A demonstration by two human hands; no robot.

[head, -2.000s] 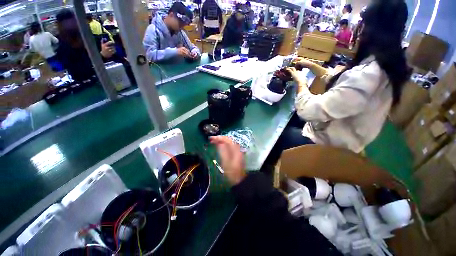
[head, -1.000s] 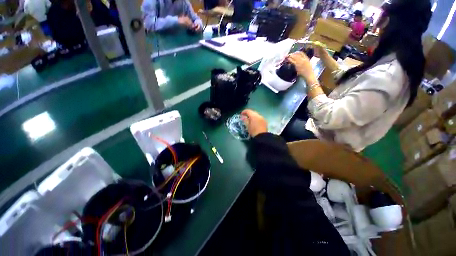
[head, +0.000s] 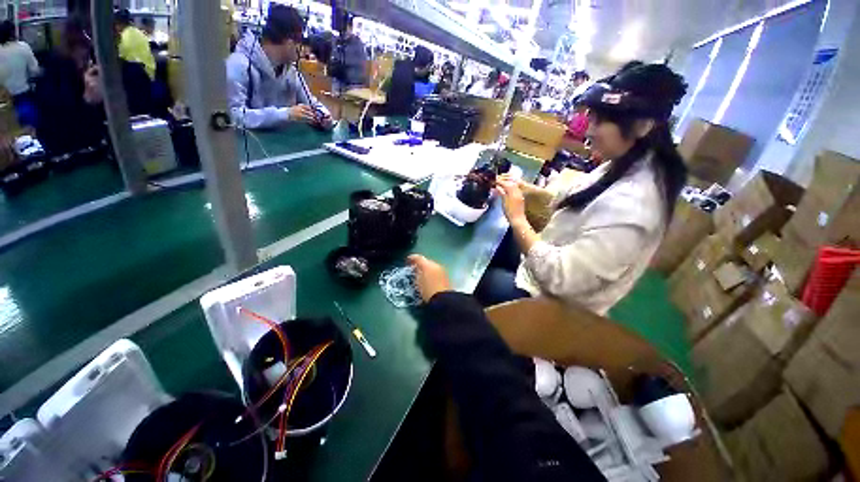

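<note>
My right hand (head: 431, 277) reaches forward in a dark sleeve. Its fingertips are at the right edge of a pale tangle of thin cables (head: 401, 286) on the green bench; whether they grip it cannot be told. A slim screwdriver or pen (head: 362, 341) lies nearer, left of the sleeve. A round housing with black interior (head: 318, 378) and loose red, yellow and dark leads stands at lower left, a white bracket (head: 247, 311) behind it. A second open housing (head: 211, 442) is cut off by the bottom edge. My left hand is out of the picture.
Black housings (head: 375, 223) cluster beyond the tangle. A person (head: 603, 221) sits at right, hands on a black-and-white camera unit (head: 474, 191). An open carton (head: 537, 325) of white housings stands below right. A metal post (head: 213, 141) rises beyond the housings. Another person (head: 269, 80) works across the bench.
My right hand moved forward from beside the screwdriver to the cable tangle and has stayed there. The view has tilted up and shifted. The neighbour's head has lifted.
</note>
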